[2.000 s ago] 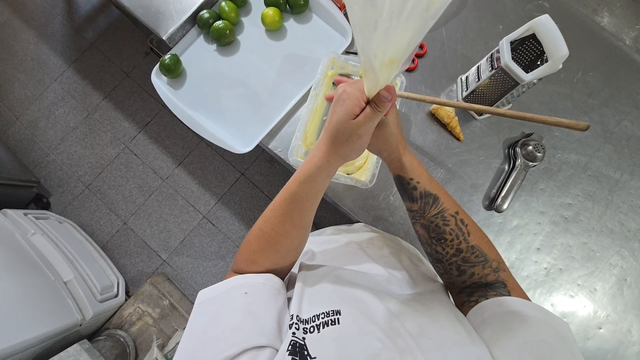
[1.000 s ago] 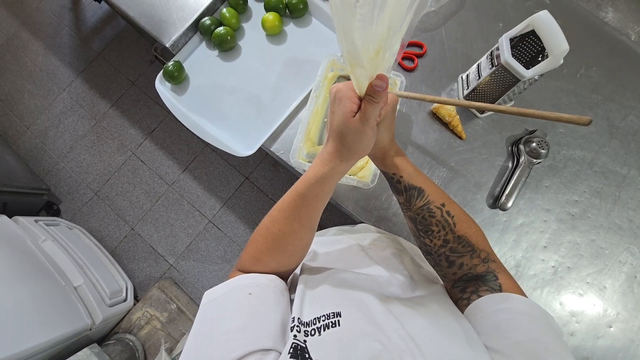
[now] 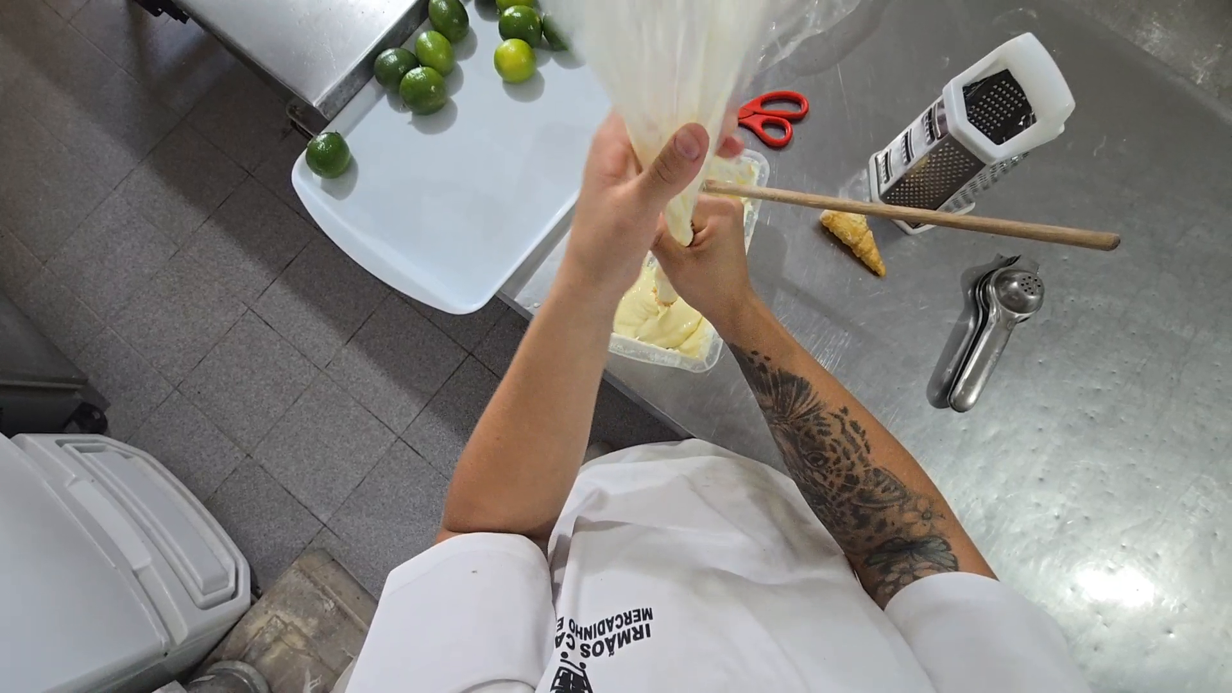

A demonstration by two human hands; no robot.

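My left hand (image 3: pixel 626 197) grips the lower part of a clear plastic piping bag (image 3: pixel 674 67) with pale cream inside, its thumb across the front. Just below, my right hand (image 3: pixel 710 250) is closed around a wooden stick (image 3: pixel 914 217) that juts out to the right, and it touches the bag's narrow end. Whether it grips the bag too is hard to tell. Under both hands lies a clear plastic container (image 3: pixel 712 358) holding pale yellow cream (image 3: pixel 664 313).
Limes (image 3: pixel 423 89) sit on a white tray (image 3: pixel 452 202) at the left. On the steel table (image 3: pixel 1088 385) are red-handled scissors (image 3: pixel 773 117), a box grater (image 3: pixel 962 135), a cone-shaped pastry (image 3: pixel 853 241) and a metal citrus squeezer (image 3: pixel 996 332).
My hands, close together around the bag before, are now more apart, with the left one higher on it. The bag's narrow end has come into view, and more of the cream in the container shows.
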